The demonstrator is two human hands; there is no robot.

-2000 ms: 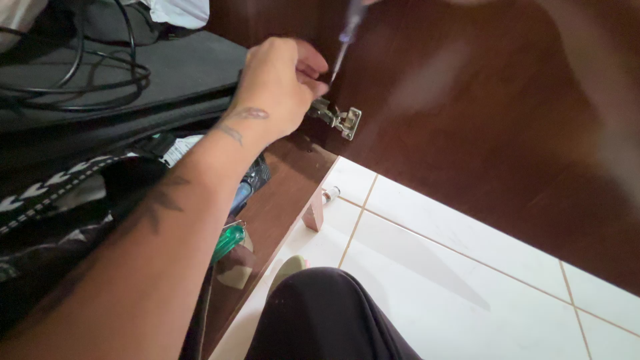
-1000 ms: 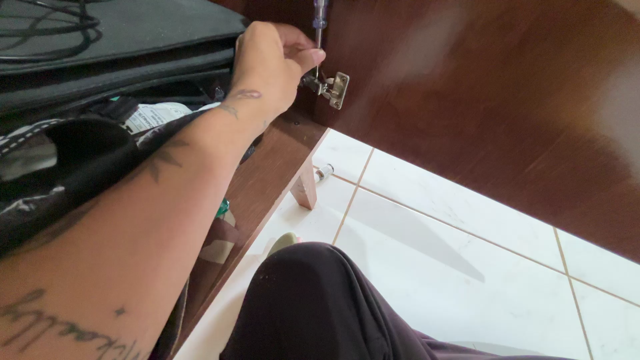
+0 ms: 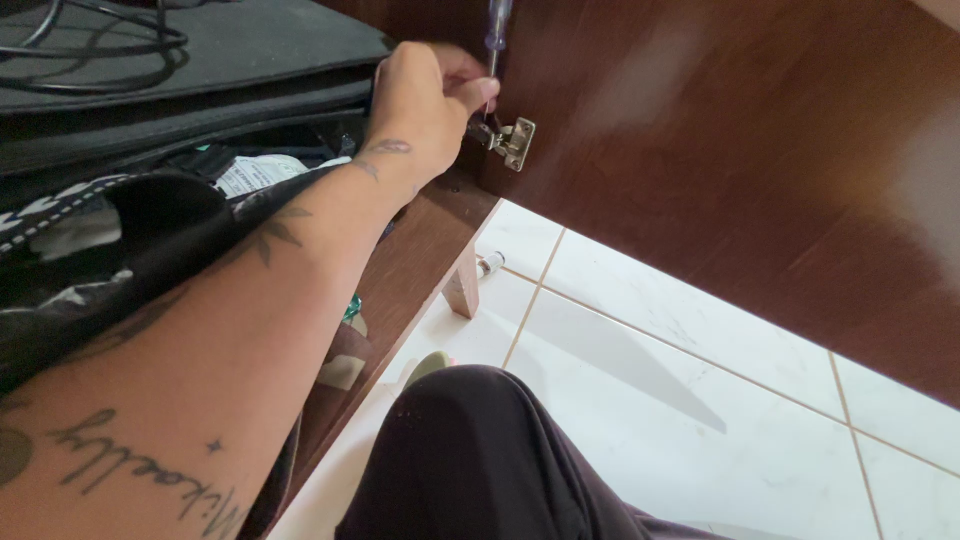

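Observation:
My left hand [image 3: 427, 105] reaches up from the lower left, its thumb and fingers closed around the thin metal shaft of a screwdriver [image 3: 496, 37]. The screwdriver has a translucent purple handle cut off by the top edge of the view. Its tip points down at a metal cabinet hinge [image 3: 516, 142], whose plate lies against the dark brown wooden door [image 3: 675, 150]. The hinge arm and the tip are partly hidden by my fingers. My right hand is outside the view.
Left of the hinge, a black case [image 3: 285, 45] with a coiled black cable [image 3: 97, 52] lies above bags inside the cabinet. The cabinet's wooden bottom edge [image 3: 420, 247] borders white floor tiles [image 3: 637, 337]. My knee [image 3: 480, 450] is below; a wooden foot [image 3: 463, 285] stands by a small cylinder [image 3: 491, 263].
The screwdriver has gone from a slanted to a nearly upright position. My left fingers, near its tip two seconds ago, are now around its shaft.

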